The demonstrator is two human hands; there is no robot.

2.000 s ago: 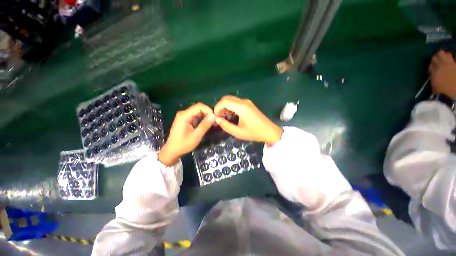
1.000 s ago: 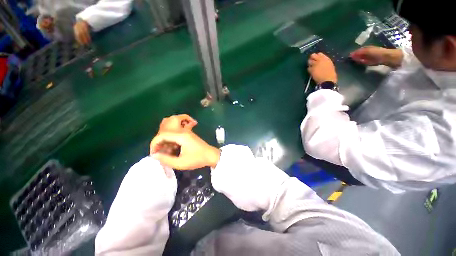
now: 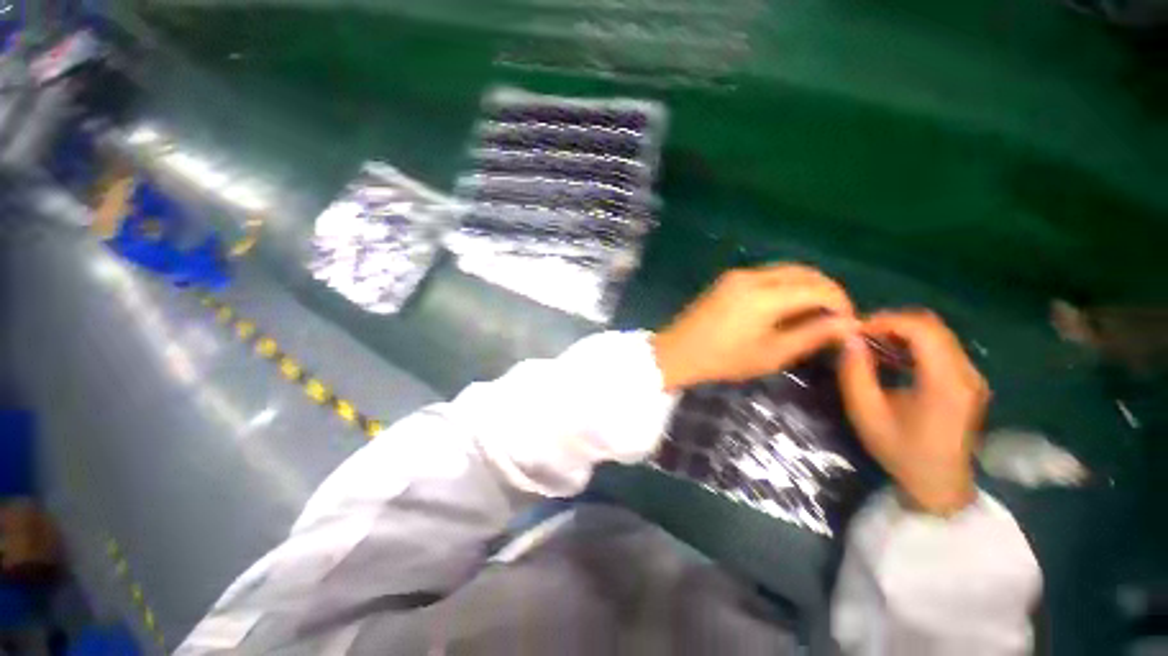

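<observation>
My left hand (image 3: 758,323) and my right hand (image 3: 925,408) meet at the fingertips above a blister tray (image 3: 756,455). The fingers are bent and pinched together; something thin and dark may be between them, too blurred to tell. The tray lies on the green surface below my hands, partly hidden by them, its pockets smeared by motion blur. A white bottle-like thing, possibly the glue bottle (image 3: 1032,459), lies to the right of my right hand.
A stack of filled trays (image 3: 564,180) stands left of my hands on the green surface (image 3: 897,167). A smaller shiny tray pack (image 3: 375,240) lies left of it. Blue objects (image 3: 173,237) and yellow-black floor tape (image 3: 288,365) show at the left.
The view has swung left; the other person and the metal upright are out of view. My hands, overlapping before, now show side by side with fingertips meeting.
</observation>
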